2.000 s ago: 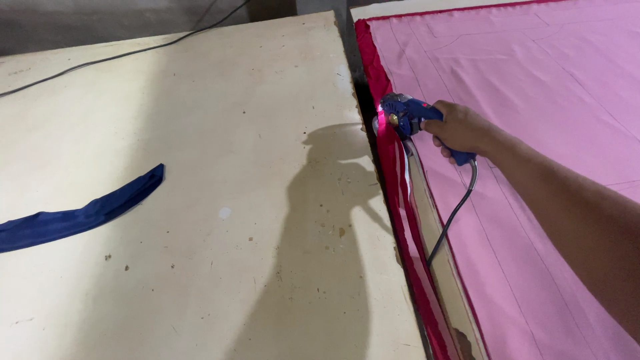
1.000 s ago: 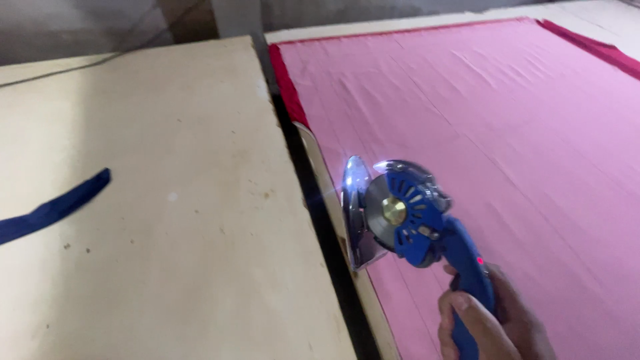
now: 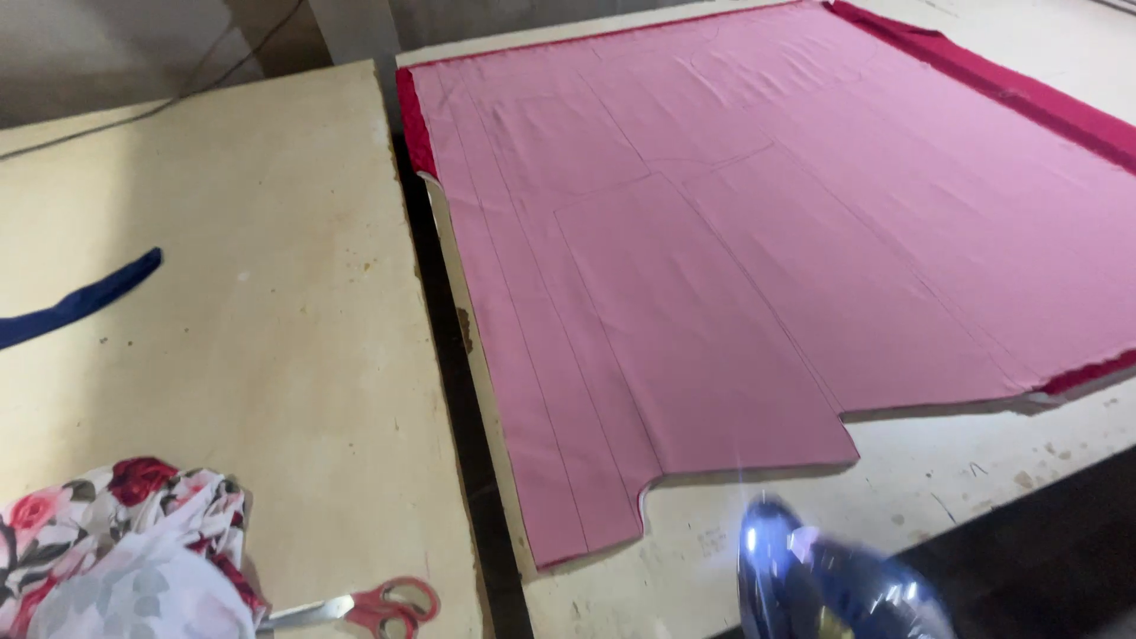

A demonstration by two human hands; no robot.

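At the bottom right, the front part of a blue and chrome handheld rotary cloth cutter (image 3: 834,577) shows with its lamp lit, blurred and partly cut off by the frame edge. It is over the near edge of the right table, below the pink fabric (image 3: 728,337). Pencil-like pattern lines run over this fabric, and its near edge is cut in steps and curves. Dark red fabric (image 3: 415,120) shows along its top left edge. Neither my left hand nor my right hand can be seen.
A gap (image 3: 457,382) separates the left table (image 3: 293,266) from the right one. On the left table lie red-handled scissors (image 3: 390,608), a bundle of floral fabric (image 3: 133,550) and a dark blue fabric strip (image 3: 89,297). A black cable (image 3: 169,102) hangs at the back left.
The cutter has moved from the pink fabric's left edge to the bottom right of the view. The red strip along that left edge has come away. My right hand has left the view.
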